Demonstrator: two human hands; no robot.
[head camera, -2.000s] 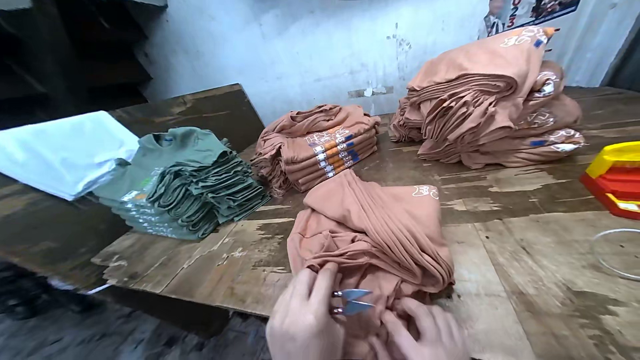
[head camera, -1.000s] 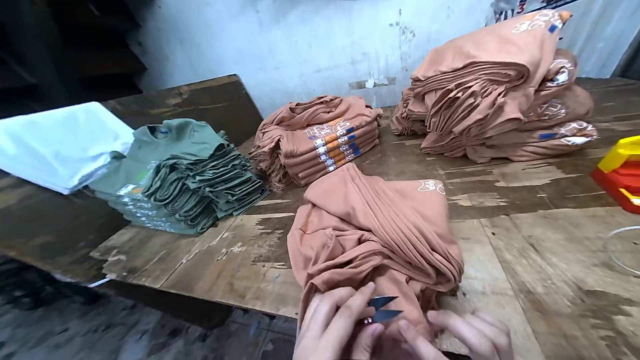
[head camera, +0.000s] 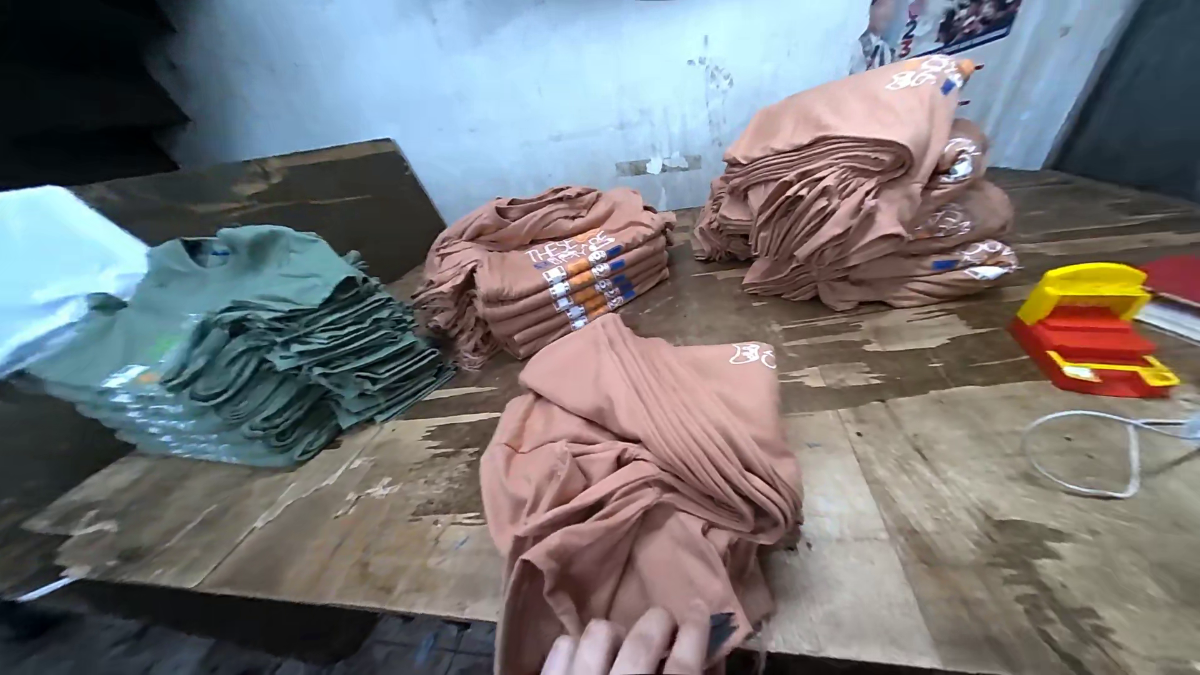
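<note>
The fingers of my left hand [head camera: 623, 647] are curled at the bottom edge, against the loose lower part of a salmon-pink shirt pile [head camera: 647, 441]. Just right of these fingers shows a dark blade tip of thread snips [head camera: 720, 632]; the rest of the snips is hidden. The pile lies in soft folds near the table's front edge, with a small white print on its upper right corner. My right hand is out of view.
Folded pink shirts [head camera: 572, 267] and a taller pink stack [head camera: 844, 187] stand behind. Green shirts [head camera: 281, 347] lie left, beside a white sheet [head camera: 56, 272]. A red and yellow plastic holder [head camera: 1092, 328] and white cord [head camera: 1132, 459] are on the wooden table [head camera: 900, 562] at right.
My right hand, on the pink cloth in both earlier frames, has left the view. My left hand is lower in view, and the snips' blades, plainly seen before, are now mostly hidden.
</note>
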